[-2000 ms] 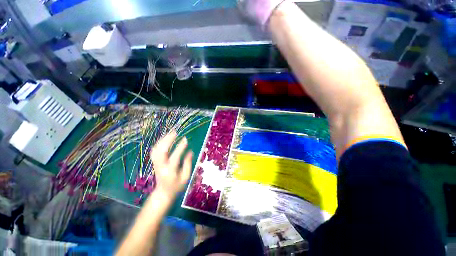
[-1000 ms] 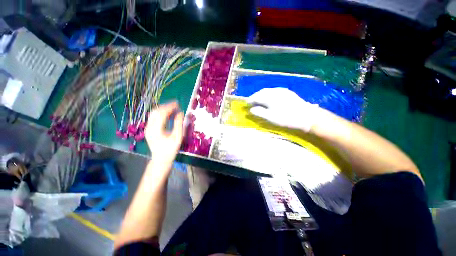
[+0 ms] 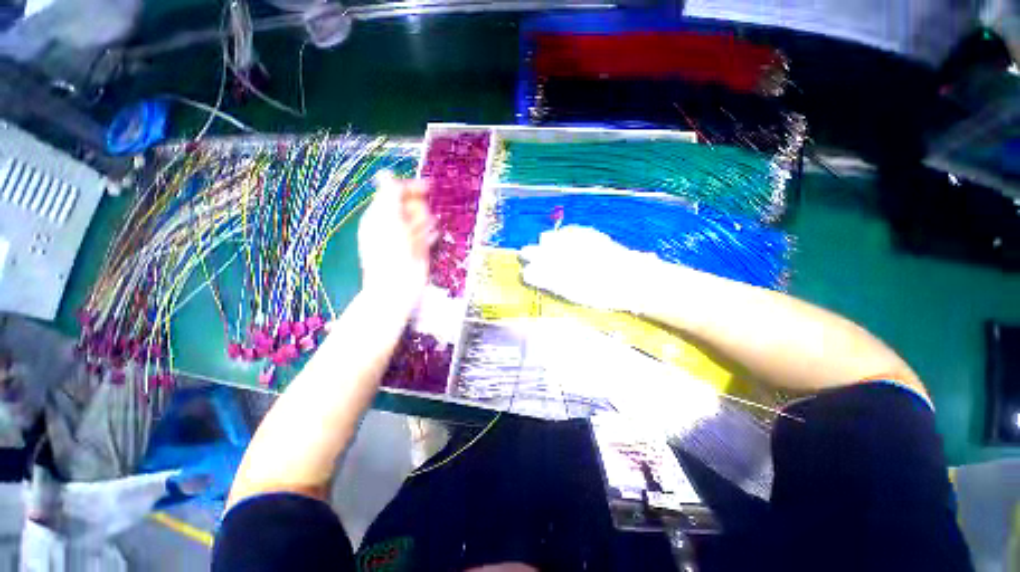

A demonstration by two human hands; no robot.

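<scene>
My bare left hand [image 3: 394, 240] is over the left edge of the magenta housing bin [image 3: 456, 184], its fingers curled and blurred; whether it holds anything cannot be told. My right hand [image 3: 582, 266], in an overexposed white glove, is over the border between the blue wires [image 3: 693, 229] and the yellow wires [image 3: 498, 285]. Its fingertips point left; what is between them is hidden by glare. A small magenta housing [image 3: 558, 216] shows just above that hand, over the blue wires. White wires [image 3: 503, 363] lie nearest my body, green wires [image 3: 626, 165] farthest.
The harness pile [image 3: 263, 223] lies left of the tray [image 3: 576, 133], its magenta housings [image 3: 280, 339] towards me. Red wires [image 3: 660, 62] lie behind the tray. A white equipment box [image 3: 43, 218] stands far left. A loose yellow wire [image 3: 459, 453] hangs past the tray's front edge. My badge [image 3: 649, 475] hangs below.
My right hand came down from the back of the bench to the wires and stays there. My left hand moved from beside the harness housings up to the bin's left edge. The camera view shifted.
</scene>
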